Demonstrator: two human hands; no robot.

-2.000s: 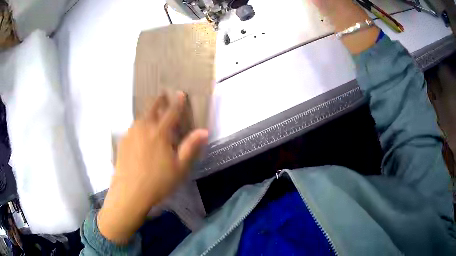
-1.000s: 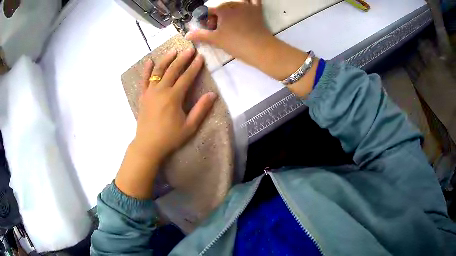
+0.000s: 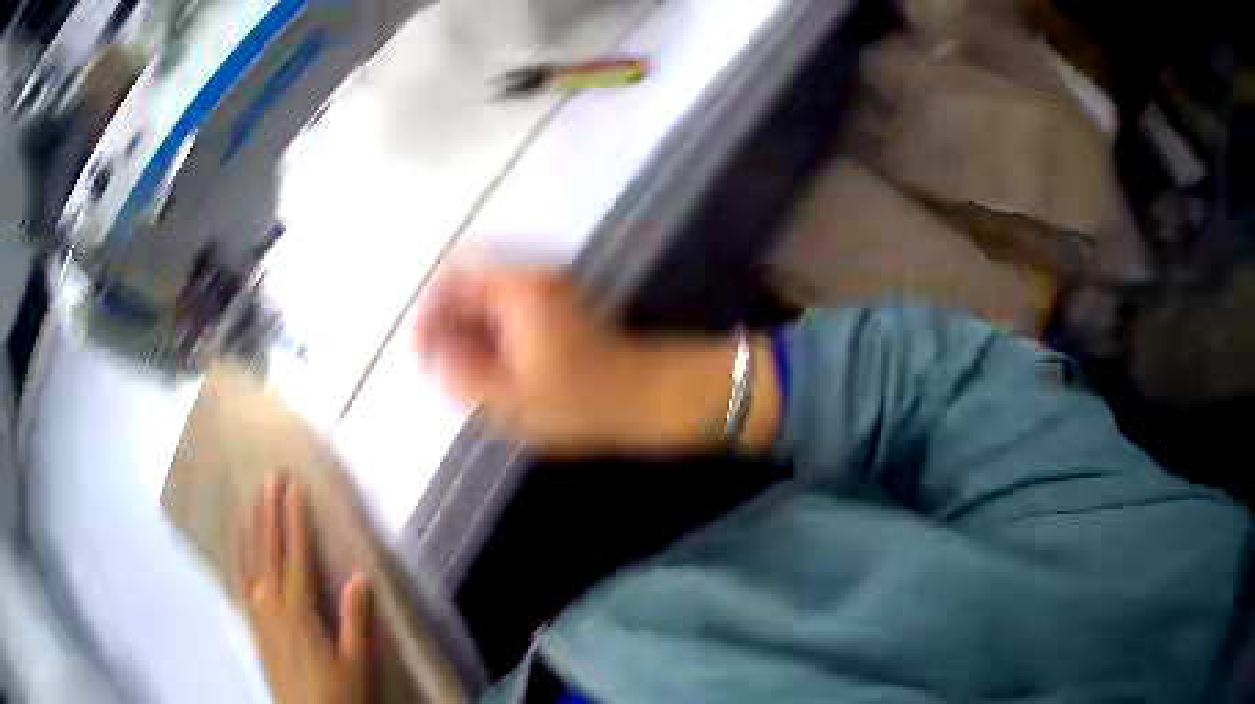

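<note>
The brown cloth panel (image 3: 227, 440) lies on the white table at the lower left, its far end at the needle area of the sewing machine (image 3: 179, 310). My left hand (image 3: 300, 605) lies flat on the panel with its fingers a little apart, cut off by the lower edge. My right hand (image 3: 502, 351) is over the table's front edge, right of the panel and apart from it. It is blurred, with the fingers curled; whether it holds anything cannot be told.
Thread snips (image 3: 599, 74) lie on the table beyond my right hand. The grey table edge (image 3: 647, 227) runs diagonally. Brown cut panels (image 3: 895, 255) are at the right, below the table. The whole view is blurred.
The view has swung to the right. My right hand has left the needle area and come back to the table's front edge. My left hand stays on the panel.
</note>
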